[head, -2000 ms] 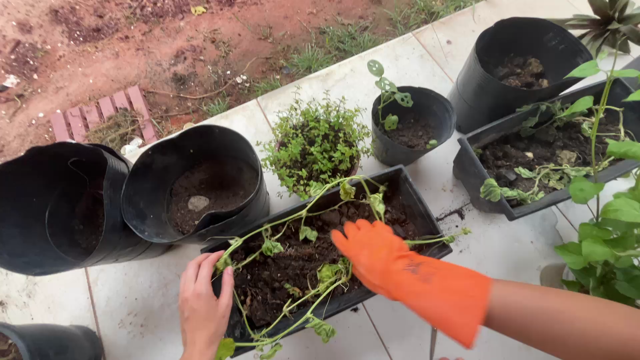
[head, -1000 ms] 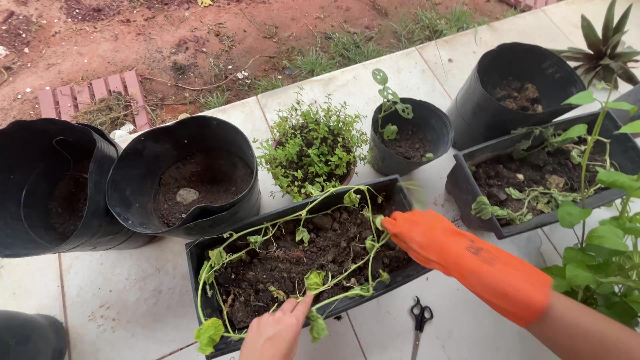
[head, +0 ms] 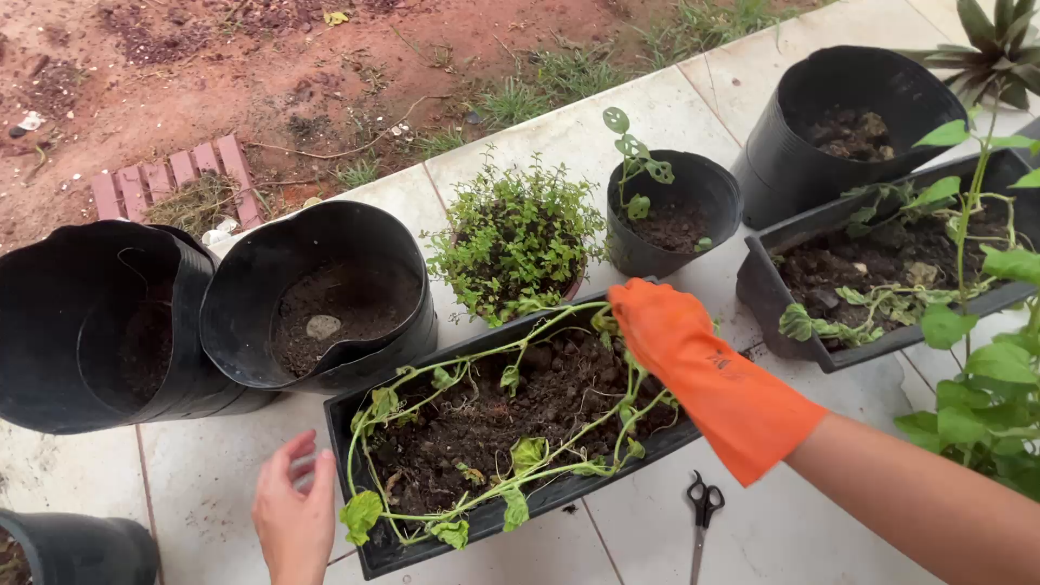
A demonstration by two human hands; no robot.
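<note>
A black rectangular planter of dark soil stands in the middle, with a long green vine looped around its soil. My right hand, in an orange rubber glove, is closed on the vine at the planter's upper right corner; the fingertips are partly hidden. My left hand, bare, is just off the planter's lower left side, with its fingers apart and nothing in it. Black-handled scissors lie on the tiles below the planter.
Black plastic pots line the upper side, beside a bushy small-leaved plant and a potted plant with holed leaves. A second long planter and a leafy plant are at right. Another pot stands lower left.
My left hand has moved off the vine and out to the left of the planter. My right hand is now at the planter's upper right corner. The vine's loop has shifted there.
</note>
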